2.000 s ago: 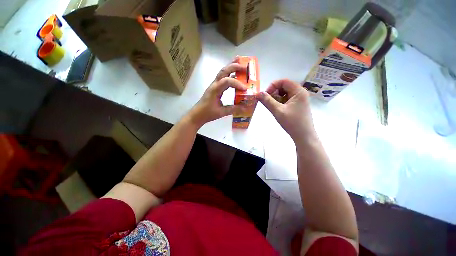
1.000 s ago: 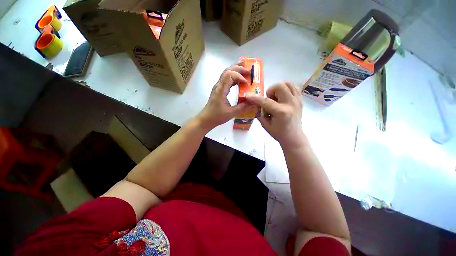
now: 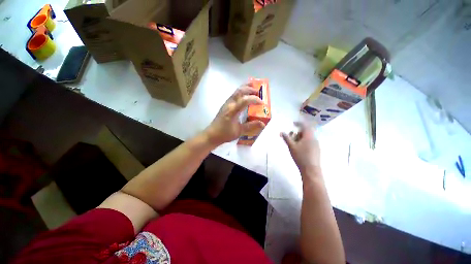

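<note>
An orange-topped retail box [image 3: 260, 111] stands upright on the white bench in front of me. My left hand [image 3: 235, 116] grips it from its left side, fingers on the top and thumb on the near face. My right hand [image 3: 301, 139] is to the right of the box, apart from it, slightly blurred, with fingers curled and thumb apart. I cannot tell if something tiny is between its fingertips. A second retail box [image 3: 334, 98] stands further right, leaning near the kettle.
Open brown carton [image 3: 168, 77] with orange-topped boxes inside; another carton [image 3: 253, 31] behind. Tape rolls [image 3: 41, 36] and a phone [image 3: 73, 64] lie left. Kettle [image 3: 365, 59] stands at the back; a long strip [image 3: 372, 121] and blue item [image 3: 460, 166] lie right. Bench edge [image 3: 170, 135] is near.
My right hand has moved off the box, to the right and down. My left hand still holds the box. The view has shifted, showing more of the bench's right side.
</note>
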